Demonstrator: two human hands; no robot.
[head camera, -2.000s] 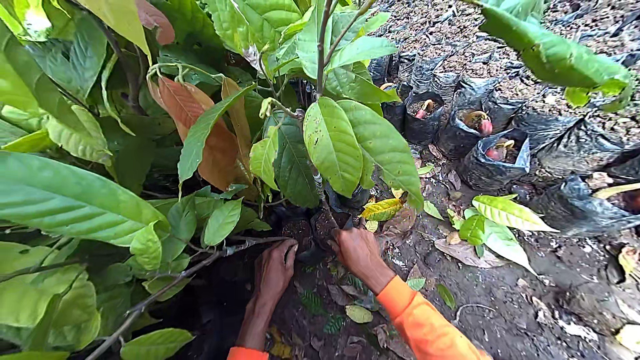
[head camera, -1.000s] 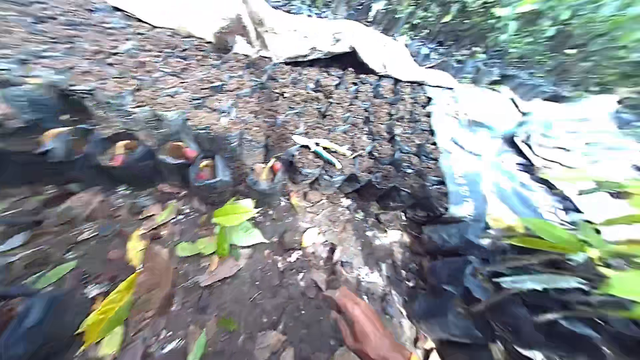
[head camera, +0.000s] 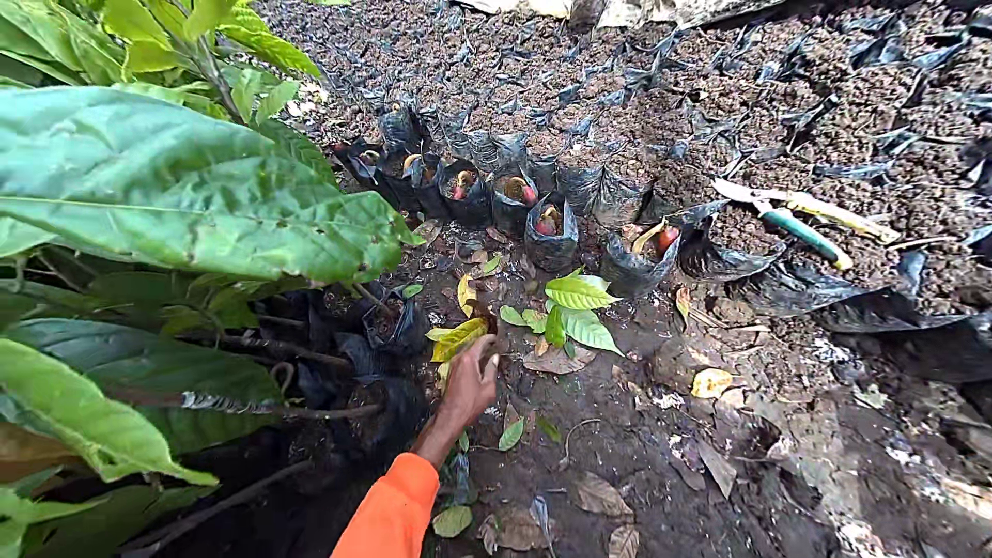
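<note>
My left hand, in an orange sleeve, reaches low over the soil from the bottom centre. Its fingertips are at a small dark brown leaf, right beside a yellow leaf; whether they grip anything is unclear. Just right of the hand lies a small cluster of green leaves. My right hand is out of view. Green-handled pruning shears rest on the soil-filled bags at the right. Black plastic nursery bags with reddish sprouting seeds stand in a row beyond the hand.
Large-leaved potted plants crowd the left side and overhang their dark bags. Many soil-filled bags cover the area behind. Fallen leaves litter the damp ground.
Two seconds ago both hands were low among the potted plants' bags; now only my left hand shows, at the fallen leaves. The view swung right, then partly back.
</note>
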